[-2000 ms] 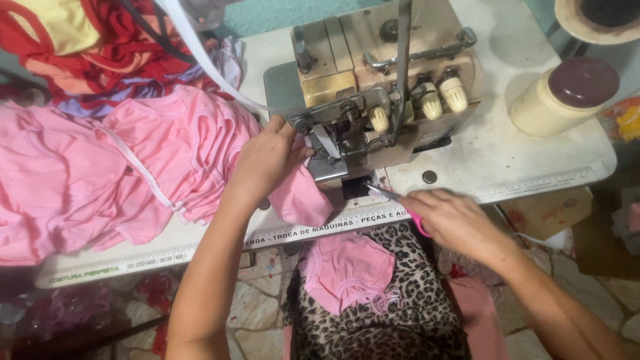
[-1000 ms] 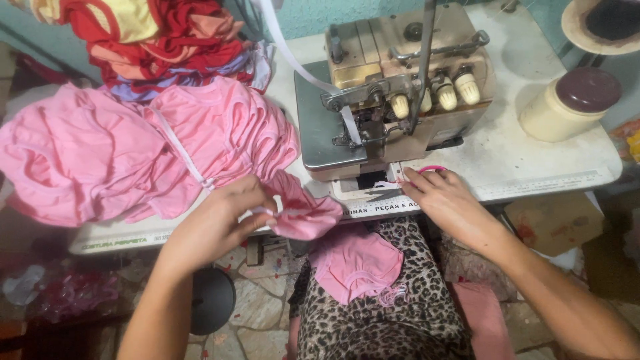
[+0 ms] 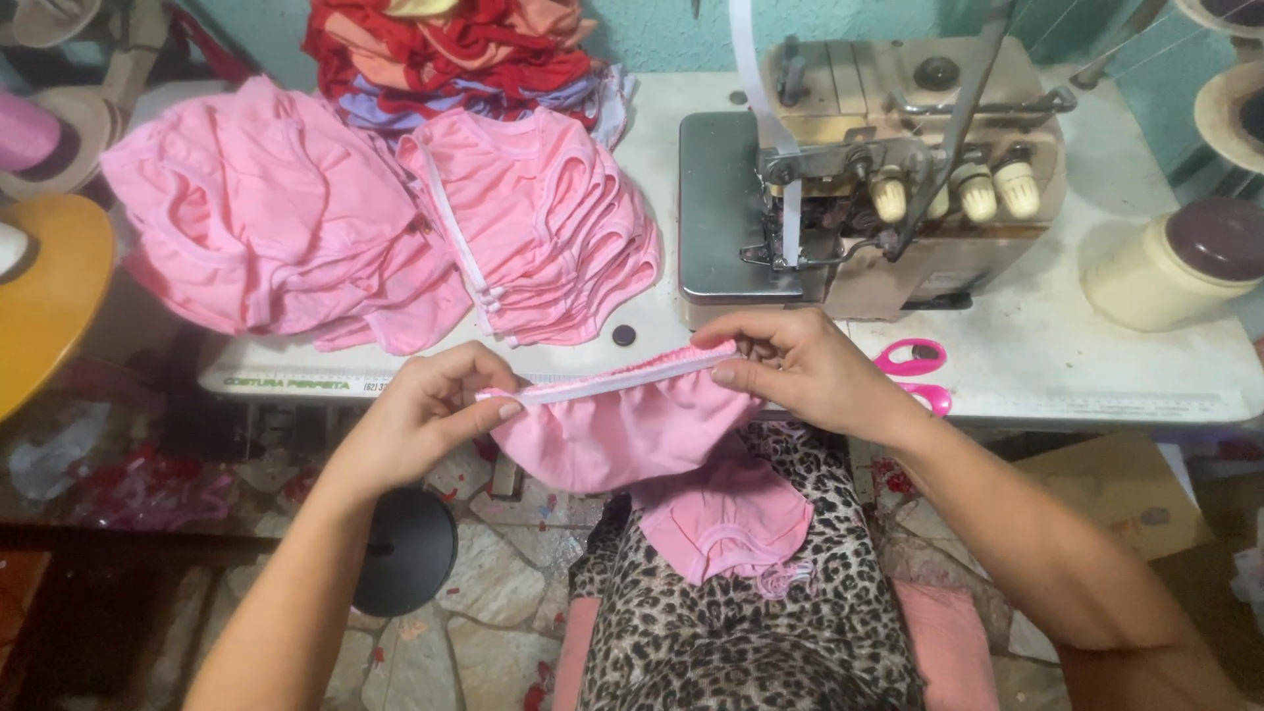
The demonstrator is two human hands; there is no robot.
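Stretched between both hands over the table's front edge is a small pink garment (image 3: pixel 622 425) with a pale elastic band along its top. My left hand (image 3: pixel 434 405) pinches one end of the band, and my right hand (image 3: pixel 800 370) pinches the other. Another pink garment piece (image 3: pixel 726 523) lies on the leopard-print cloth over the lap. Behind the hands stands an overlock sewing machine (image 3: pixel 889 178), a white elastic strip (image 3: pixel 792 217) hanging down at its presser foot. Scissors with pink handles (image 3: pixel 910 357) lie right of my right hand, their blades hidden.
Two piles of pink garments (image 3: pixel 286 217) (image 3: pixel 543 217) lie on the white table (image 3: pixel 1027 365) at left. Red, orange and lilac garments (image 3: pixel 454 49) are heaped behind. A cream jar with a brown lid (image 3: pixel 1165 267) stands at right; a black round disc (image 3: pixel 405 553) is below the table.
My right hand has let go of the pink-handled scissors, which now lie on the table, and has taken one end of the garment's band. The garment has moved away from the machine. The view has shifted.
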